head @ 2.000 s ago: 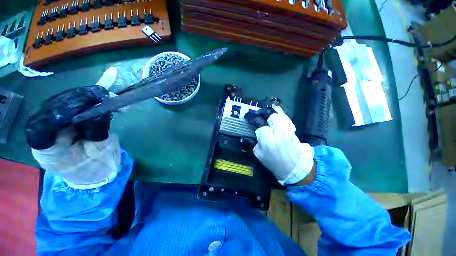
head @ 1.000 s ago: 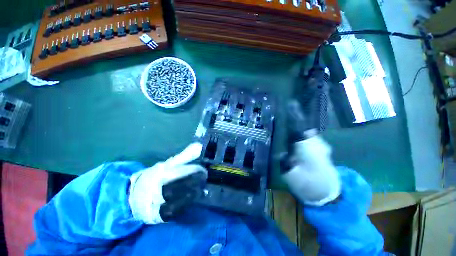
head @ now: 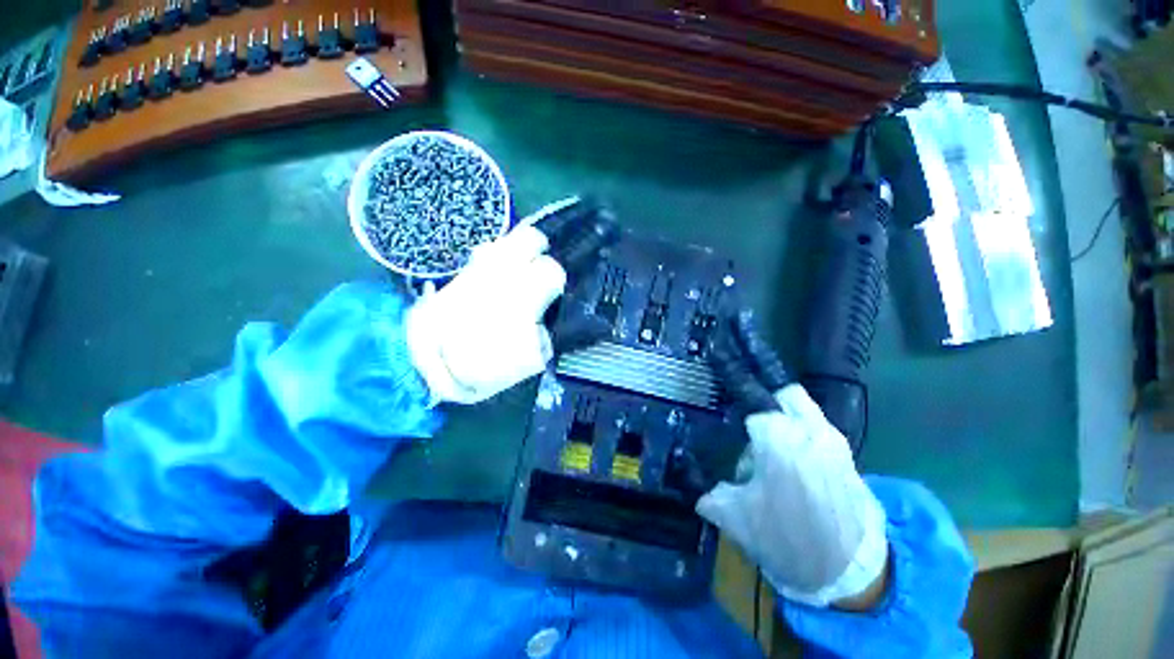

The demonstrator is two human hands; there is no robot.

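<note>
The dark jig cover plate (head: 567,534) lies over the black jig base in front of me, its slots facing up. Silver heatsink fins (head: 637,373) show through its middle window, and black transistors (head: 654,319) show in slots above them. Yellow shows through two lower slots. My left hand (head: 496,309), in a white glove with black fingertips, grips the plate's upper left edge. My right hand (head: 798,496), gloved alike, has its fingers along the right edge and its thumb by the lower right slot. The base is mostly hidden under the plate.
A white bowl of screws (head: 431,204) stands beyond my left hand. An orange-brown transistor tray (head: 232,97) with one loose transistor (head: 373,80) is at upper left, stacked trays (head: 695,64) beyond the jig. The black electric screwdriver (head: 847,290) and bright finned pieces (head: 981,238) lie at right.
The cover plate, held raised at left two seconds ago, now lies over the jig. My left hand has moved up to its upper left edge. My right hand has come in to its right edge.
</note>
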